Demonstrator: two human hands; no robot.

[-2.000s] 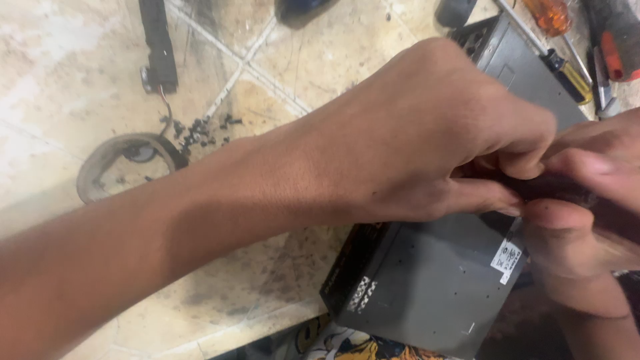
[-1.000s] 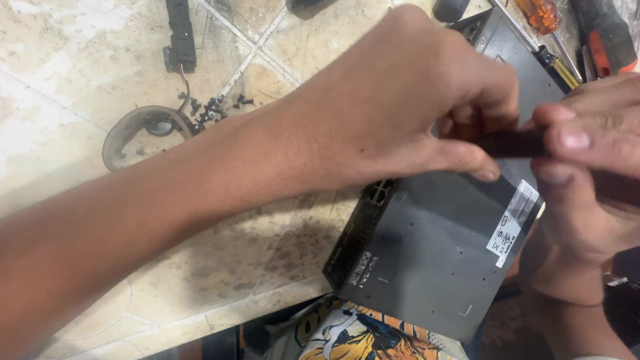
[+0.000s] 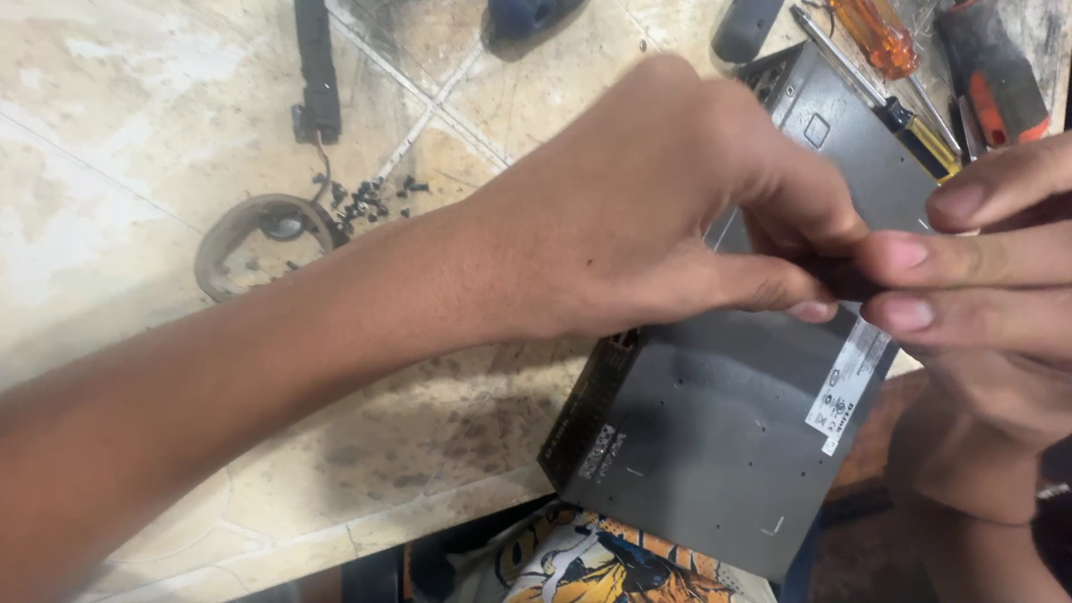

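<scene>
My left hand (image 3: 687,209) reaches in from the left over a dark grey metal D-Link device case (image 3: 712,419). Its thumb and bent forefinger close on a small dark object (image 3: 842,280), mostly hidden by fingers. From the right, the fingertips of my right hand (image 3: 980,293) meet the same object, with one finger lifted away above. The case lies flat at a slant, partly past the table edge, with a white label (image 3: 850,385) along its right side.
Loose small black screws (image 3: 364,201) lie beside a ring-shaped holder (image 3: 209,251) and a black strip-like part (image 3: 316,75) on the tiled table (image 3: 419,477). At top right are an orange-handled screwdriver (image 3: 875,38), a yellow-and-black-handled screwdriver (image 3: 921,138) and a black-and-orange handle (image 3: 997,75). Patterned cloth (image 3: 636,561) shows below.
My right hand's fingers have straightened and shifted around the dark object, which showed as a longer dark strip between both hands one second ago. My left hand keeps its pinch.
</scene>
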